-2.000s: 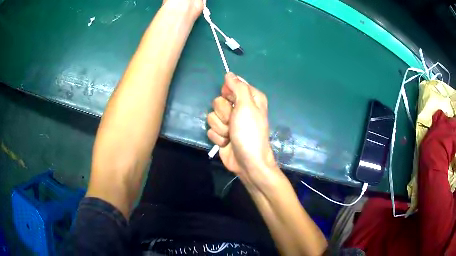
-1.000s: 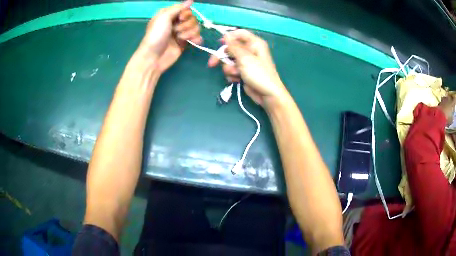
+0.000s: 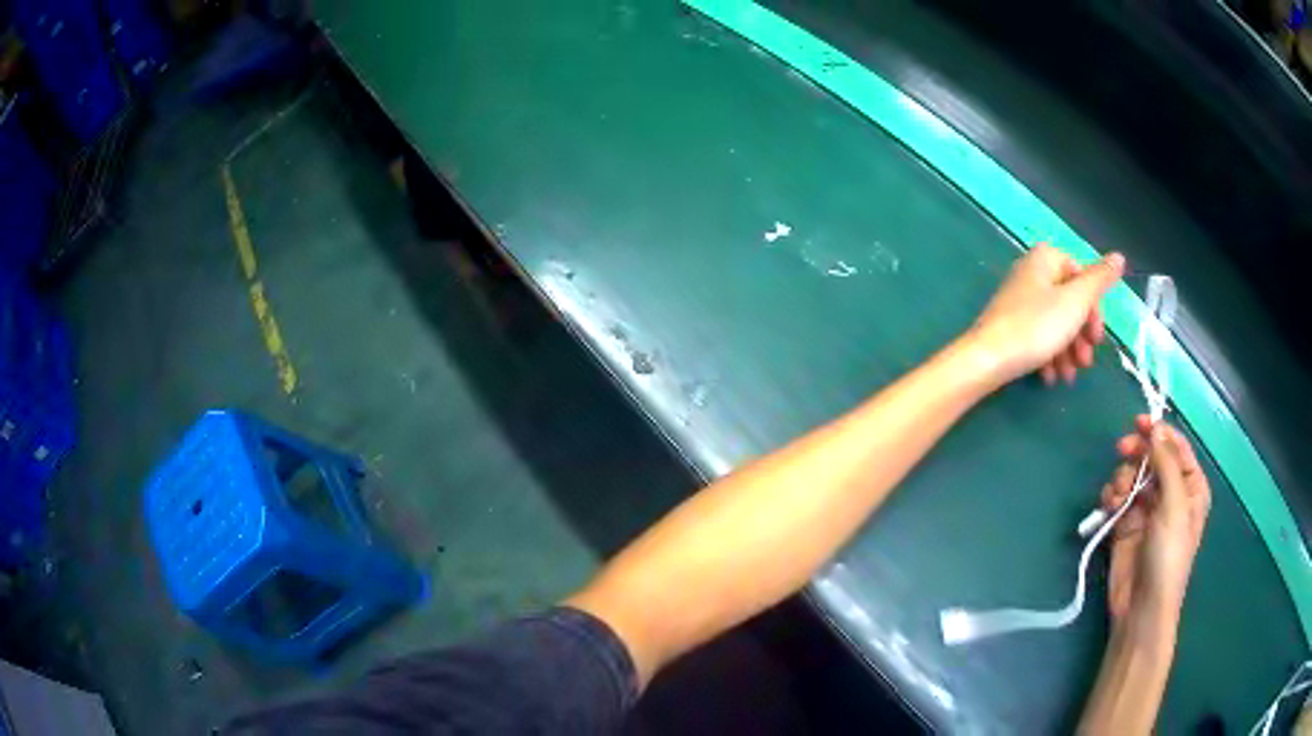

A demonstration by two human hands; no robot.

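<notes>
The white cord (image 3: 1155,377) is at the right of the view, over the green belt. My right hand (image 3: 1163,503) grips it near its middle. Above that hand the cord rises in a narrow, blurred loop; below, one length curves left to a blurred white end. A small white end piece sticks out beside the right fingers. My left hand (image 3: 1048,314) is up and left of the loop, with thumb and forefinger together. A faint thin line runs between its fingertips and the loop's top; whether it holds anything is unclear.
The dark-green belt (image 3: 604,158) has a lighter green stripe (image 3: 921,132) along it. Small white scraps (image 3: 777,232) lie on it. A blue stool (image 3: 238,532) stands on the floor at left. White strap strands (image 3: 1278,705) show at the lower right corner.
The view has turned left, so the hands now appear at the right. The hands are farther apart, with the left above the right. The phone and red sleeve have left the view.
</notes>
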